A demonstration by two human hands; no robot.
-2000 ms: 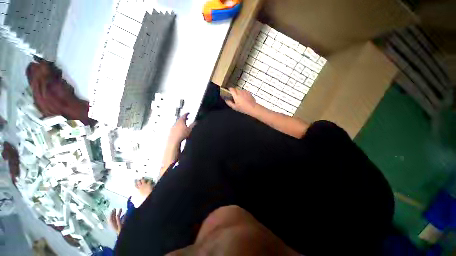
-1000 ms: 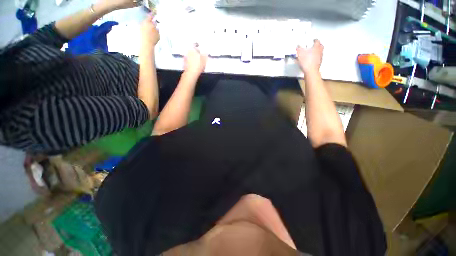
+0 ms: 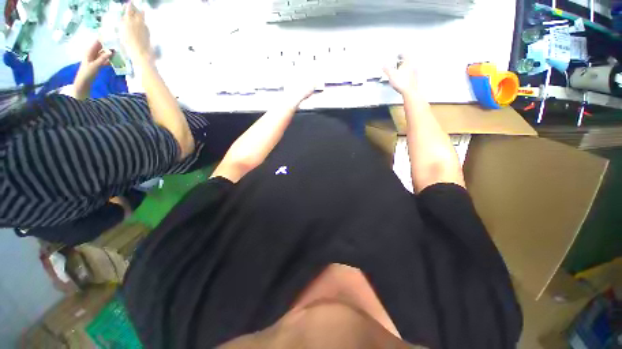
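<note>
White plastic units (image 3: pixel 273 80) lie in an overexposed row near the front edge of the white worktable (image 3: pixel 204 97); their outlines mostly merge with the table. My left hand (image 3: pixel 303 88) is at the front side of the row, washed out, its fingers unclear. My right hand (image 3: pixel 404 73) is at the row's right end, thumb and fingers close to the units; whether it grips one cannot be told. Behind the row stands a long stack of units (image 3: pixel 368 9) with a grey ridged side.
An open carton (image 3: pixel 539 204) with white units inside stands below the table edge at right. An orange and blue tape dispenser (image 3: pixel 492 87) lies at the table corner. At left a coworker in a striped top (image 3: pixel 89 157) handles pieces beside a loose pile (image 3: pixel 65 17).
The view has swung back from its earlier tilt and shifted slightly. My left hand has moved from left toward the middle of the row. The coworker's hands have moved left, near the pile.
</note>
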